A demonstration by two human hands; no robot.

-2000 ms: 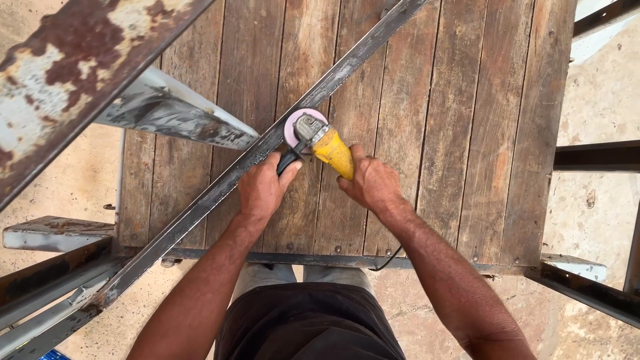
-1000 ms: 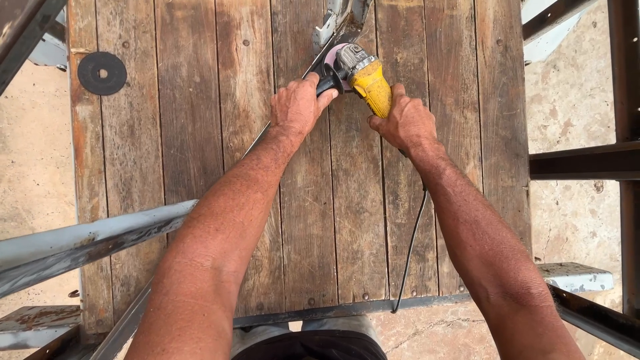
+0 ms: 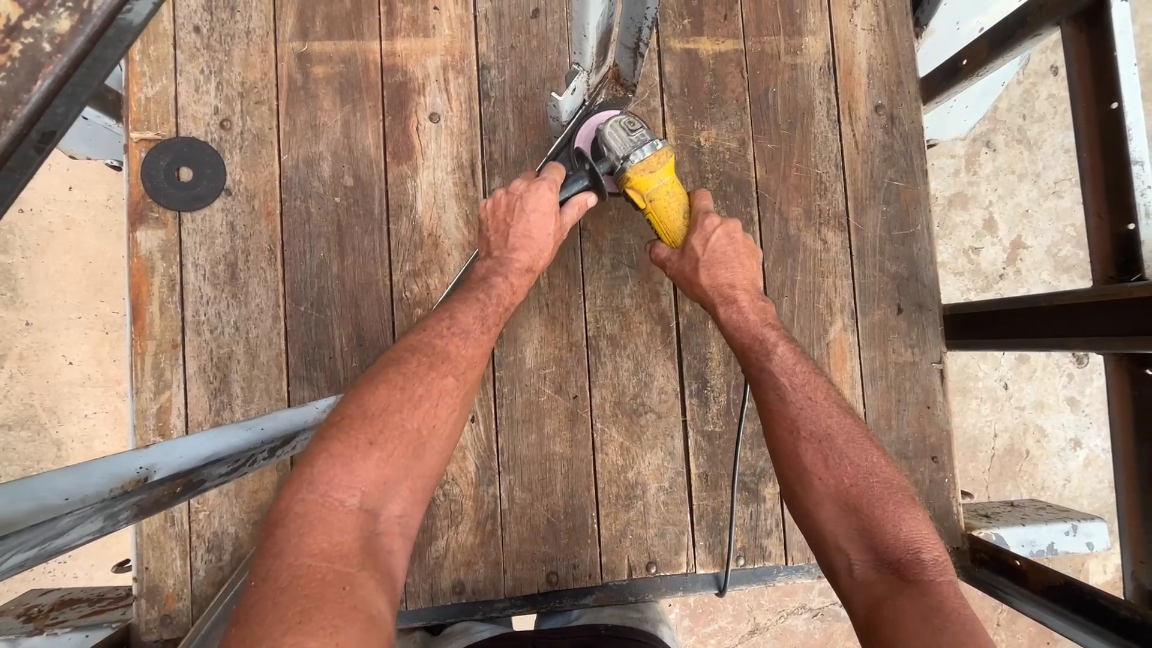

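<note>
Near the top centre is a yellow angle grinder (image 3: 659, 191) with a grey metal gearhead and a pinkish abrasive disc (image 3: 589, 144). My left hand (image 3: 525, 219) is closed around its black side handle (image 3: 578, 183). My right hand (image 3: 715, 249) grips the rear of the yellow body. The disc lies against or very close to a metal bar (image 3: 459, 277) that runs diagonally under my left forearm; exact contact cannot be told. Just above the disc, grey-painted metal pieces (image 3: 621, 40) meet at the bar. A black power cord (image 3: 737, 468) hangs from beneath my right forearm.
A loose black cutting disc (image 3: 183, 175) lies on the plank tabletop (image 3: 342, 225) at the left. A grey metal bar (image 3: 162, 468) crosses the lower left. Dark steel frames (image 3: 1044, 319) stand along the right side, and a rusty beam (image 3: 63, 63) fills the upper left corner.
The view has shifted. Two seconds ago the grinder was at a middle stretch of the diagonal bar; now it is by the joint with the grey metal pieces. Both hands have kept hold of it.
</note>
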